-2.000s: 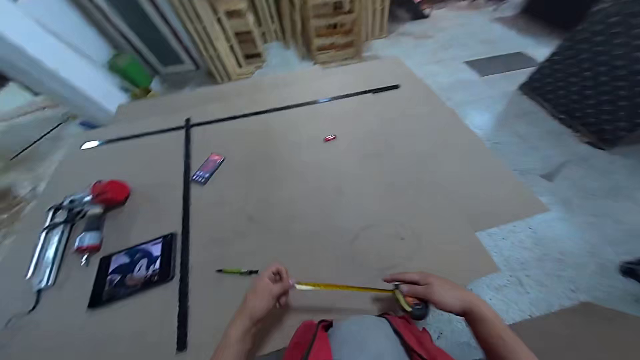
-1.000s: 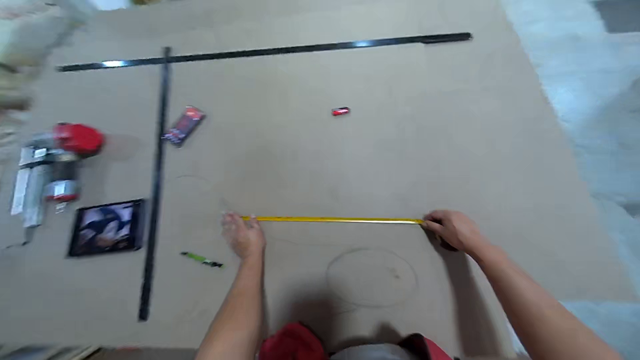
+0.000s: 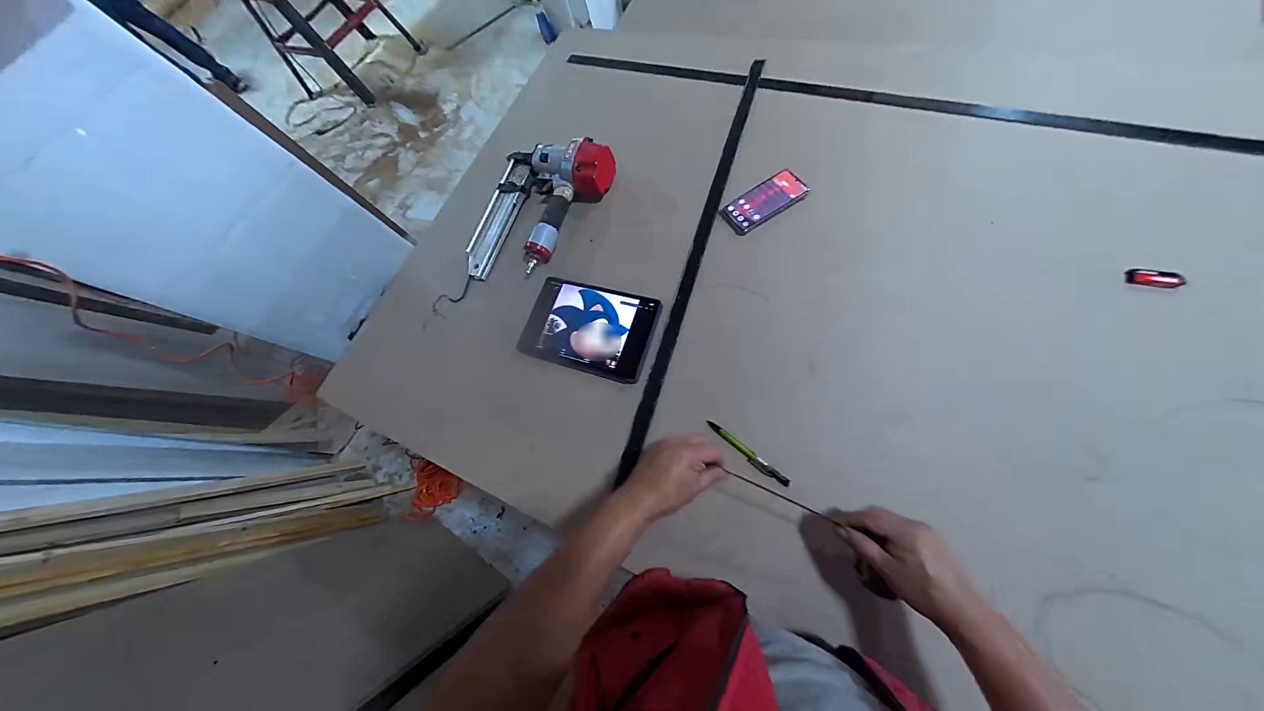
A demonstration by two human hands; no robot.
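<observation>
My left hand (image 3: 676,474) pinches the end of a tape measure's blade (image 3: 780,496), beside the lower end of a black strip (image 3: 691,267). The case is in my right hand (image 3: 894,558), mostly covered by the fingers. The blade runs between both hands, seen nearly edge-on. A green mechanical pencil or pen (image 3: 748,452) lies just above it on the brown board (image 3: 918,326). Left of the strip rest a tablet (image 3: 591,329) with a cartoon picture and a red-and-grey pneumatic nailer (image 3: 553,193). A smartphone (image 3: 765,201) lies right of the strip.
A second black strip (image 3: 918,102) crosses near the board's far edge. A small red object (image 3: 1155,278) lies at the right. Beyond the left edge are wooden boards (image 3: 178,538), an orange cord (image 3: 432,486), a white panel (image 3: 188,168), a stepladder (image 3: 321,44) and a person's leg (image 3: 183,41).
My left hand has moved to the black strip's lower end, and the hands are closer together with less blade between them. The view has swung left.
</observation>
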